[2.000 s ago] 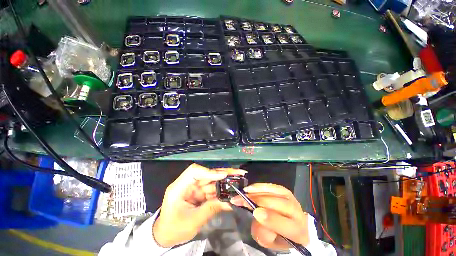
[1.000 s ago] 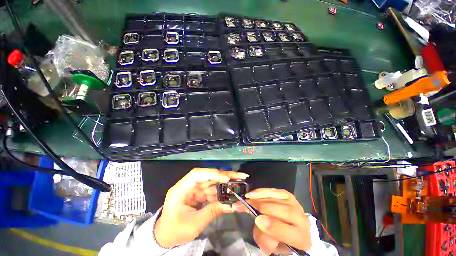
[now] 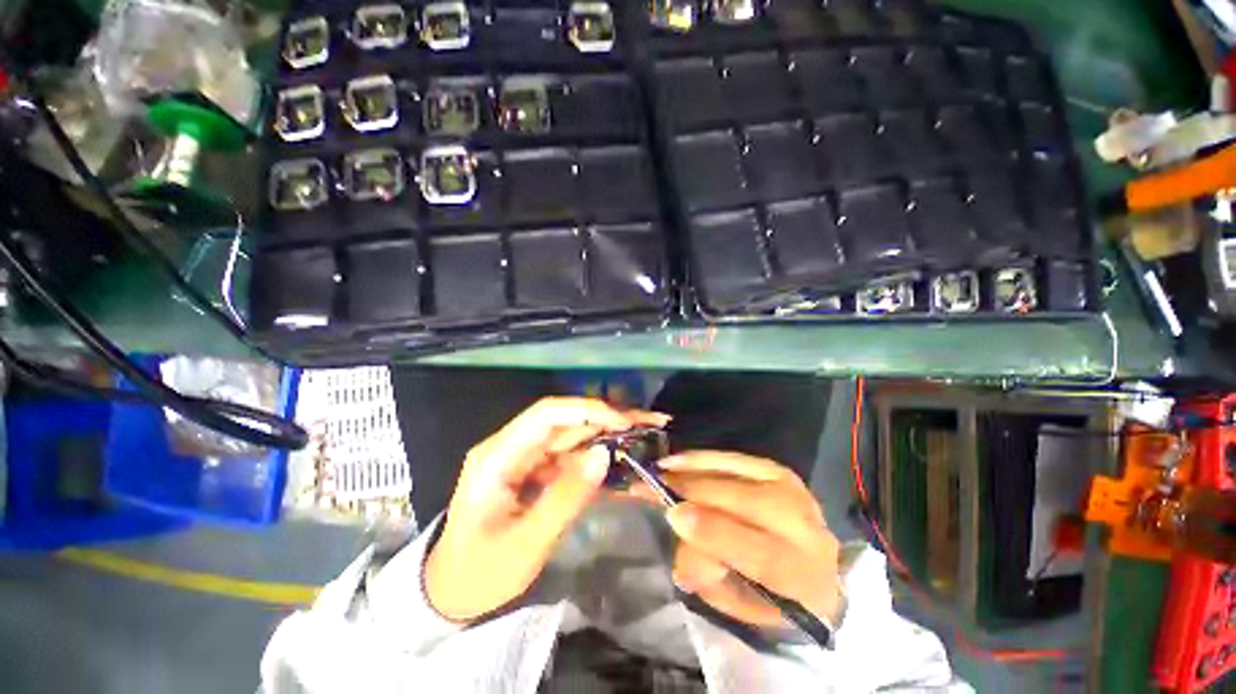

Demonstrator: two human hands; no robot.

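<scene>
My left hand (image 3: 522, 508) grips a small dark square module (image 3: 634, 456) by its edges, over my lap below the bench edge. My right hand (image 3: 752, 529) holds thin metal tweezers (image 3: 775, 605) with a dark rear end. Their tip is at the module's open face; whether it touches cannot be told. Fingers hide part of the module. A black pocketed tray (image 3: 549, 271) on the left of the bench holds several silver-rimmed square modules (image 3: 449, 175). Another black tray (image 3: 759, 163) overlaps a lower one at the right, where more modules show at the front edge.
A green reel (image 3: 180, 152) and crinkly clear plastic (image 3: 190, 54) are at the left, with thick black cables. An orange-handled tool (image 3: 1186, 183) is at the right. Below the bench are a blue bin (image 3: 203, 461) at left and an orange fixture (image 3: 1139, 499) beside a red tray (image 3: 1200, 617) at right.
The view has tilted downward and nearer, so the trays sit higher in the picture. The module is tilted flatter in my left hand. Both hands keep their hold.
</scene>
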